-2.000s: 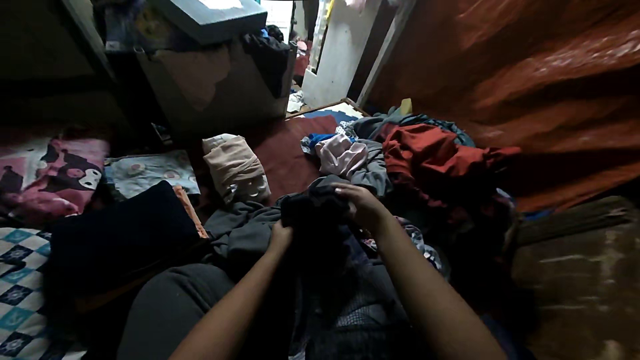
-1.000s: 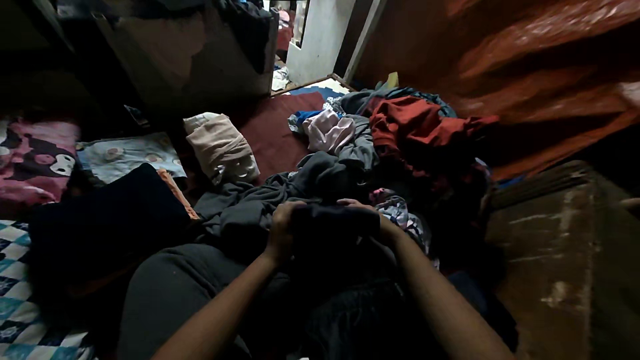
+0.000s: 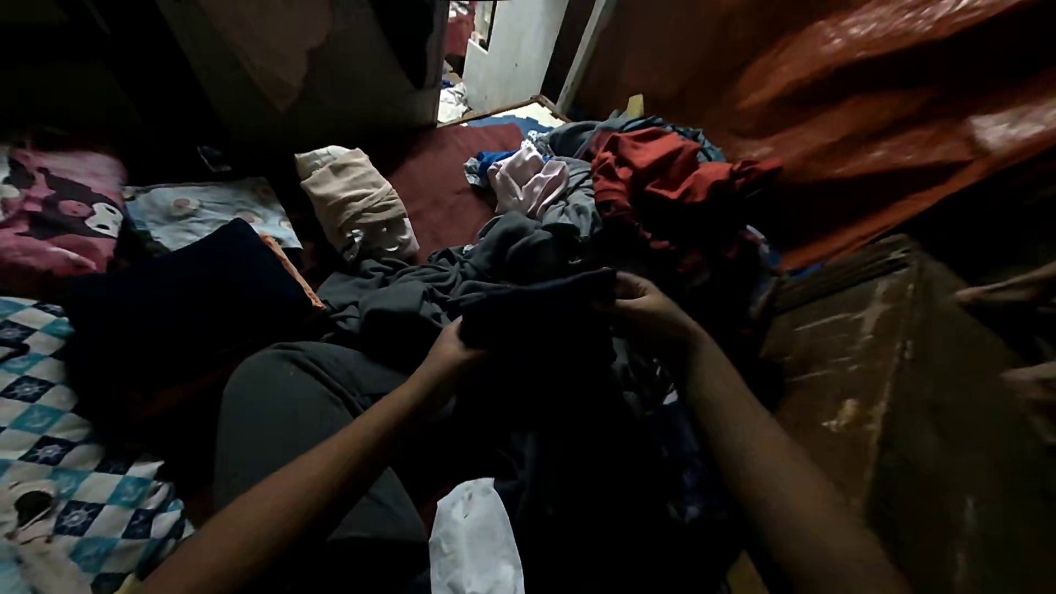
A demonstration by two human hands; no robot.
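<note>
A dark navy cloth garment [image 3: 536, 313] is held up between my two hands over my lap. Its left side is gripped by my left hand [image 3: 452, 355], and its upper right corner by my right hand [image 3: 648, 309]. The lower part of the garment merges with dark cloth beneath it. Just beyond lies a crumpled grey garment [image 3: 412, 289]. Farther off, a heap holds a red garment [image 3: 652, 173] and a pale pink cloth [image 3: 528, 181]. Folded beige cloth [image 3: 359, 202] rests left of the heap, and folded dark navy cloth [image 3: 190, 289] lies nearer me.
At right stands a worn wooden box [image 3: 850, 363] below an orange-red tarpaulin [image 3: 825, 107]. On the left are a pink printed cloth [image 3: 70, 206], a light blue printed cloth [image 3: 214, 210] and checkered fabric [image 3: 74, 462]. Something white [image 3: 474, 536] lies near my lap.
The dark garment, bunched in my hands two seconds ago, is now spread wider between them. My hands have moved apart. A white item now shows at the bottom of the view.
</note>
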